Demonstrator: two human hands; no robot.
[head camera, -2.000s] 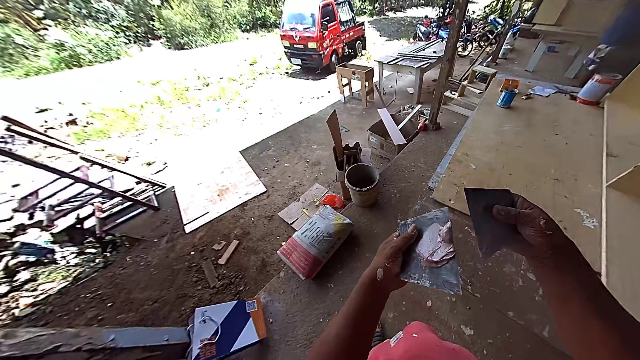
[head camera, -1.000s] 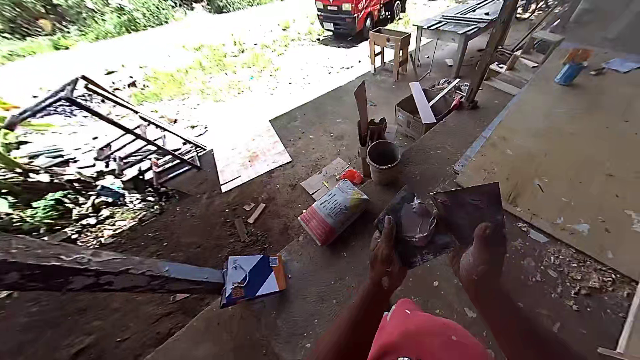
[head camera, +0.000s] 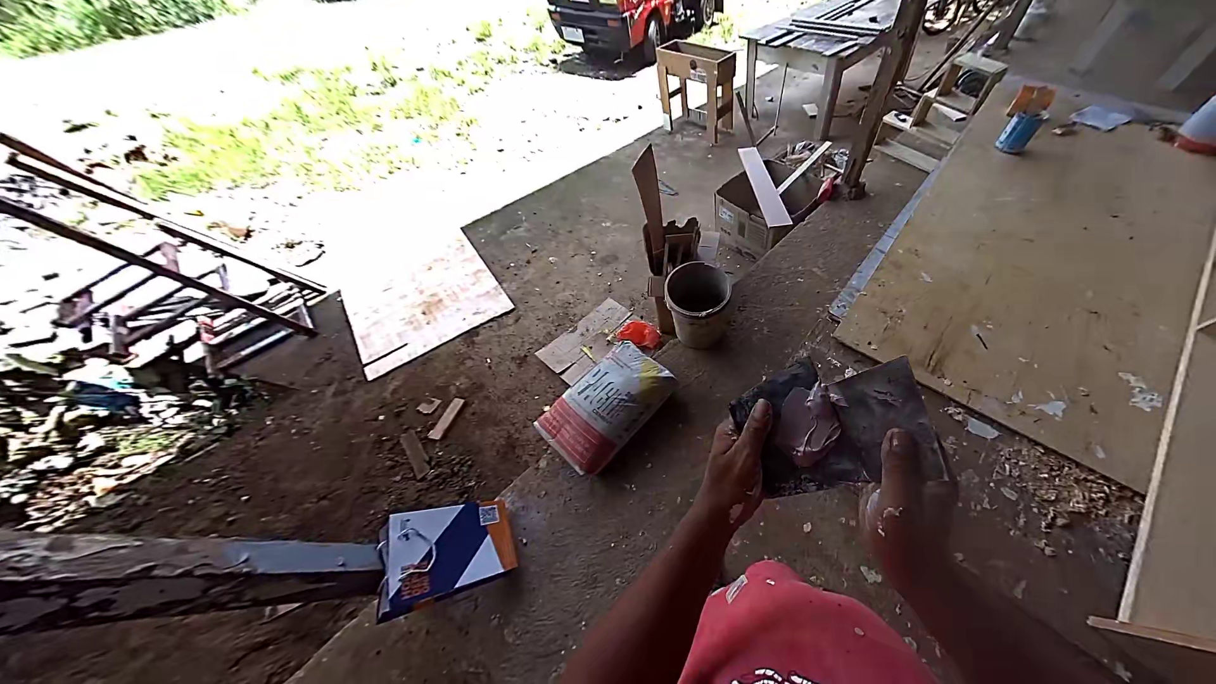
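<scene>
My left hand (head camera: 736, 470) grips a dark flat plate (head camera: 774, 465) by its left edge, thumb on top. A lump of pinkish putty (head camera: 809, 425) lies on that plate. In my right hand (head camera: 907, 508) is a second flat, dark grey sheet (head camera: 883, 404), thumb on its face and fingers hidden behind. Its left edge overlaps or meets the first plate beside the putty; whether the two touch is hard to tell. Pale smears mark the right hand. Both hands are low, right of centre, in front of my pink shirt.
A printed sack (head camera: 608, 408) and a grey bucket (head camera: 698, 304) stand on the concrete ahead. A blue, white and orange box (head camera: 446, 556) sits by a wooden post (head camera: 190, 570) at lower left. On the right, a plywood sheet (head camera: 1045, 285) carries a blue can (head camera: 1019, 131). A cardboard box (head camera: 746, 214) holds offcuts.
The sheet in my right hand was apart from the putty plate two seconds ago; now it is against or over its right side. The view has shifted.
</scene>
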